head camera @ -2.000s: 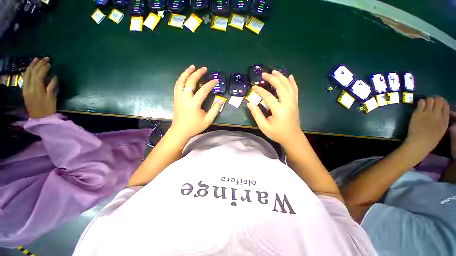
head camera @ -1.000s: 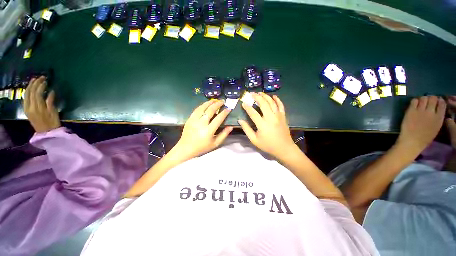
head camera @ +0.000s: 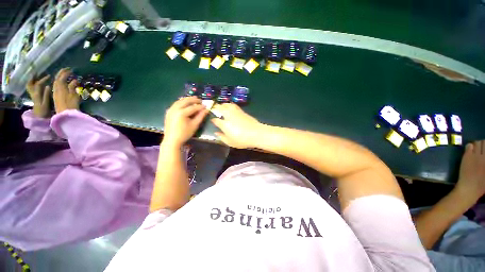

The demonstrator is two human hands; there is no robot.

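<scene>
Four dark smartwatch modules with small lit marks stand side by side in front of me, among them one at the right end [head camera: 241,95]. White batteries [head camera: 207,104] lie at their near side, partly covered by my fingers. My left hand [head camera: 182,119] is at the left modules, its fingertips at the batteries. My right hand [head camera: 236,125] lies just right of it, its fingertips at a battery below the middle modules. Whether either hand grips anything is hidden.
A row of dark modules [head camera: 241,49] with a blue-faced one [head camera: 178,38] stands farther back. White-faced modules [head camera: 408,128] lie at the right. A neighbour's hand [head camera: 66,91] is by more modules [head camera: 98,82] at the left; another person's arm [head camera: 452,196] is at the right. A pale strip [head camera: 255,30] borders the bench.
The view has shifted, showing more of the left. The four modules now stand closer together in a straighter row, farther left relative to the back row. My hands have moved left with them.
</scene>
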